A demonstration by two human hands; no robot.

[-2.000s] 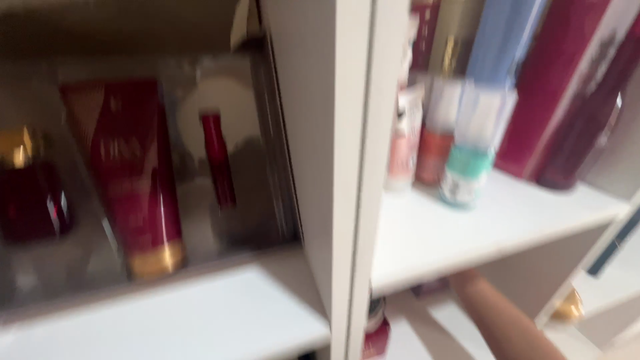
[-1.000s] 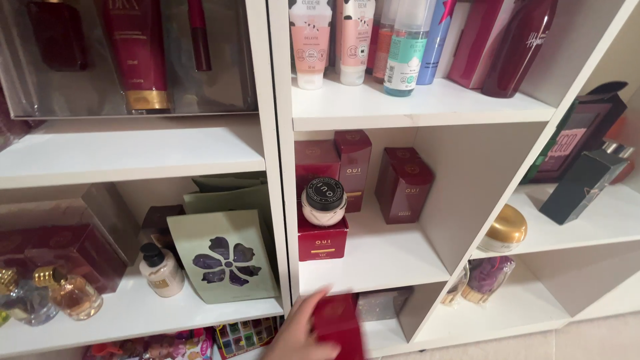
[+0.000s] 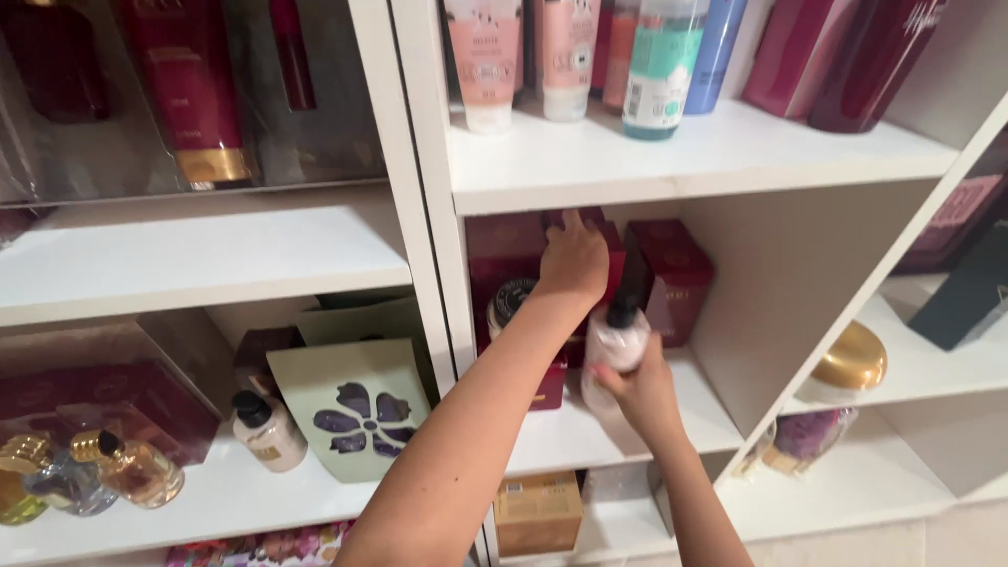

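My left hand [image 3: 577, 256] reaches into the middle compartment, its fingers on top of a dark red box [image 3: 612, 244] at the back; whether it grips the box is unclear. My right hand [image 3: 647, 386] is closed around a pale pink lotion bottle [image 3: 617, 346] with a black pump top, upright and tilted a little, above the shelf board. A cosmetic jar with a black lid [image 3: 512, 299] is partly behind my left forearm, over a small red box [image 3: 549, 387]. Another dark red box [image 3: 676, 276] stands right of the bottle.
Pink tubes [image 3: 486, 63], a teal bottle [image 3: 660, 75] and a dark red bottle [image 3: 870, 71] stand on the shelf above. At left are perfume bottles [image 3: 130, 468], a pump bottle [image 3: 268, 433] and a green flower-cutout bag [image 3: 354, 409]. A tan box [image 3: 538, 512] sits below, a gold-lidded jar [image 3: 850, 362] at right.
Both hands are now in the middle compartment, where no hand showed one second ago. The pale pink bottle has come into view in my right hand. The red box seen low by a hand has left that spot.
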